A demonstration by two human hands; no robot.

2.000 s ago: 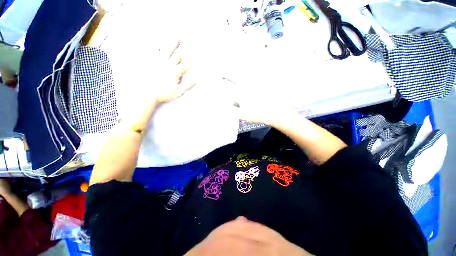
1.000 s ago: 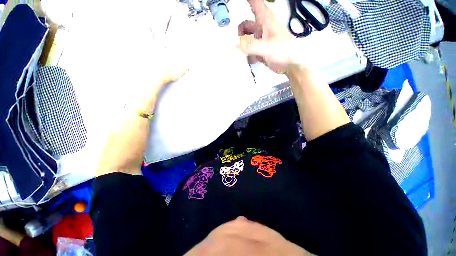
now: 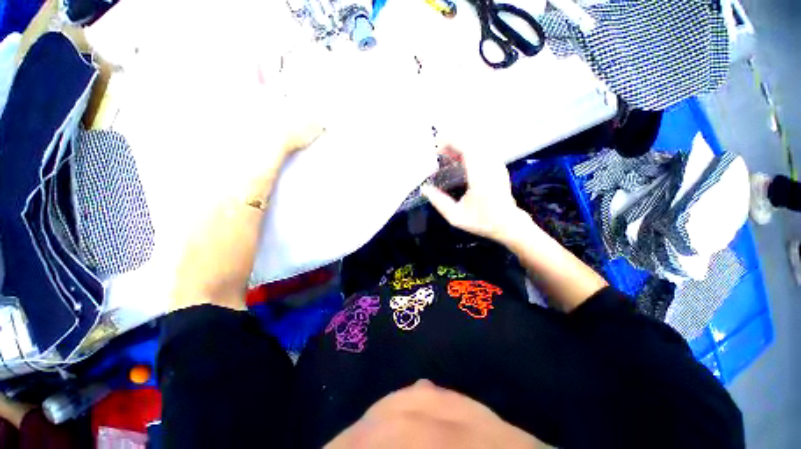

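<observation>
A large white-backed panel (image 3: pixel 325 206) lies on the white table, glaring so that its far part merges with the table. My left hand (image 3: pixel 294 136) lies on it, palm down, its fingers washed out by glare. My right hand (image 3: pixel 465 193) is at the panel's right edge by the table's front edge, thumb apart from the fingers; whether it pinches the edge cannot be told. A foot attachment (image 3: pixel 361 32), small and grey-blue, stands beyond the hands. The needle area is lost in glare.
Black scissors (image 3: pixel 505 33) and a yellow snip tool (image 3: pixel 442 7) lie at the back. Checked pieces (image 3: pixel 663 53) lie at the right, navy panels (image 3: pixel 39 131) and a checked piece (image 3: pixel 112 200) at the left. A blue bin (image 3: pixel 733 320) holds offcuts. Another person's foot shows far right.
My right hand reached over the table near the foot attachment, then came back to the panel's right edge. My left hand stays on the panel. The view has shifted right.
</observation>
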